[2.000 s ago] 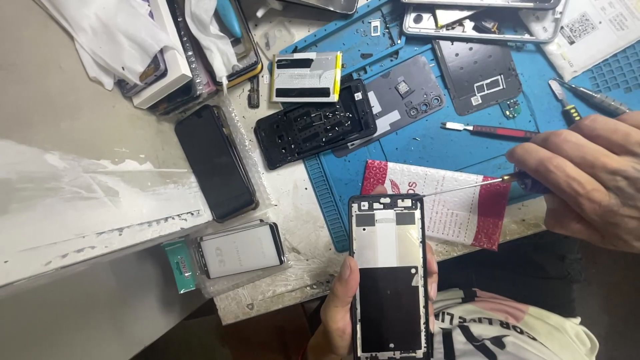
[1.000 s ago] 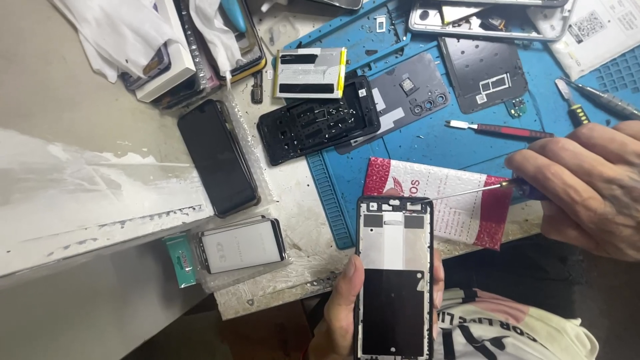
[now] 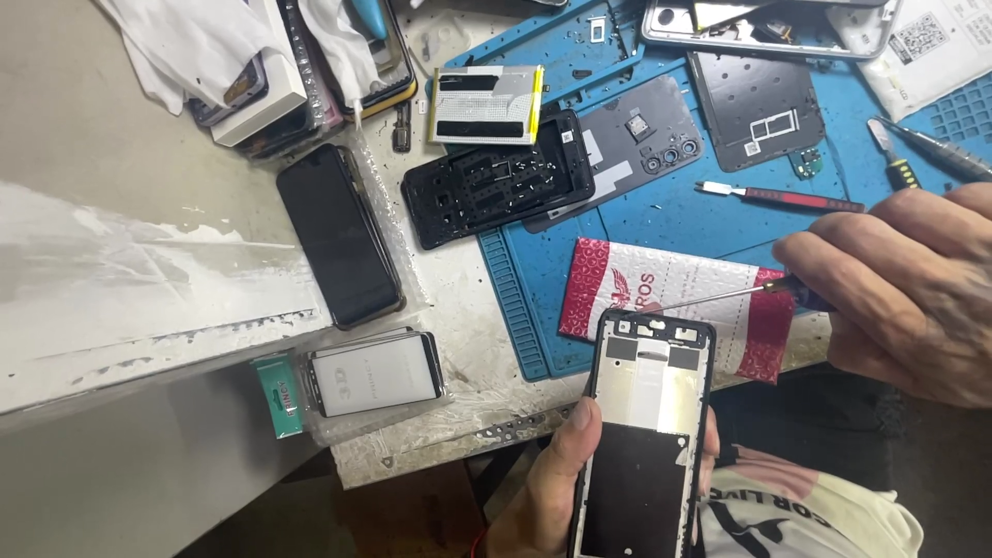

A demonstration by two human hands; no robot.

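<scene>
My left hand (image 3: 554, 480) grips a phone's inner frame (image 3: 639, 488) by its long sides, upright at the lower middle, its interior facing the camera. From the right, my right hand (image 3: 907, 294) is closed around the dark handle of a thin-shafted screwdriver (image 3: 721, 297). The shaft slants down left, and its tip is at the top edge of the frame, near the upper left corner; whether it touches cannot be told. Behind the frame's top lies a red and white bubble-wrap pouch (image 3: 682, 267) with printing.
A blue repair mat (image 3: 519, 310) bears a phone battery (image 3: 484, 105), black housing (image 3: 465, 198), grey back cover (image 3: 659, 116), red-handled pry tool (image 3: 806, 199) and tweezers (image 3: 942, 151). A dark phone (image 3: 337, 232) and packaged screen protectors (image 3: 376, 376) lie left, near the table edge.
The screwdriver tip has shifted left along the frame's top edge, from its right corner toward its left. Both hands keep their holds.
</scene>
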